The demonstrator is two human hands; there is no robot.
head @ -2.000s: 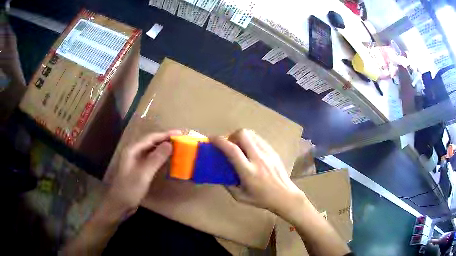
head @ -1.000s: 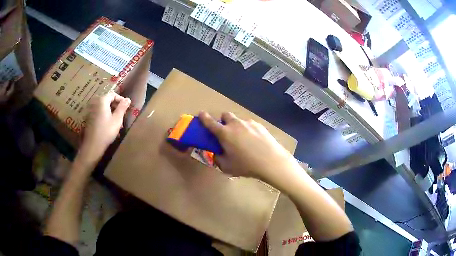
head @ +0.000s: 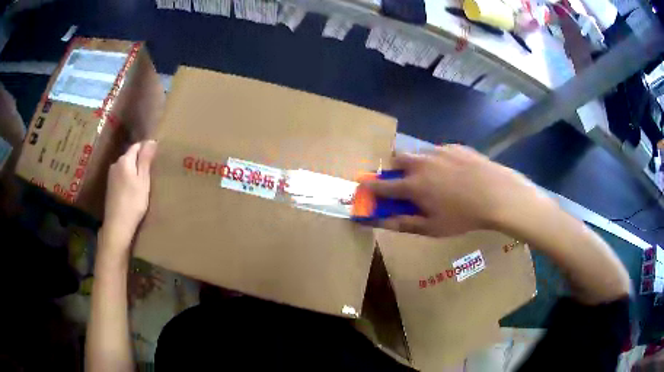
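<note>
A large plain brown carton point(head: 247, 240) lies in front of me, its top closed. Clear tape with red print point(head: 207, 168) runs across its middle over a white label point(head: 251, 178). My right hand point(head: 451, 190) is shut on a blue tape gun point(head: 393, 196) with an orange hub, at the carton's right edge, where the tape strip ends. The fingers hide part of the tape gun. My left hand point(head: 132, 190) rests against the carton's left edge, its fingers partly hidden, and holds nothing that I can see.
A labelled parcel point(head: 65, 138) with red-taped edges stands at the left. Another brown carton point(head: 459, 298) with red print adjoins at the lower right. Behind is a dark belt point(head: 320, 80) and a white shelf point(head: 502, 54) with hanging label slips and a yellow object point(head: 489, 13).
My right hand has moved the tape gun right to the carton's edge, and a printed tape strip now shows across the top. My left hand has moved from the labelled parcel to the carton's left edge.
</note>
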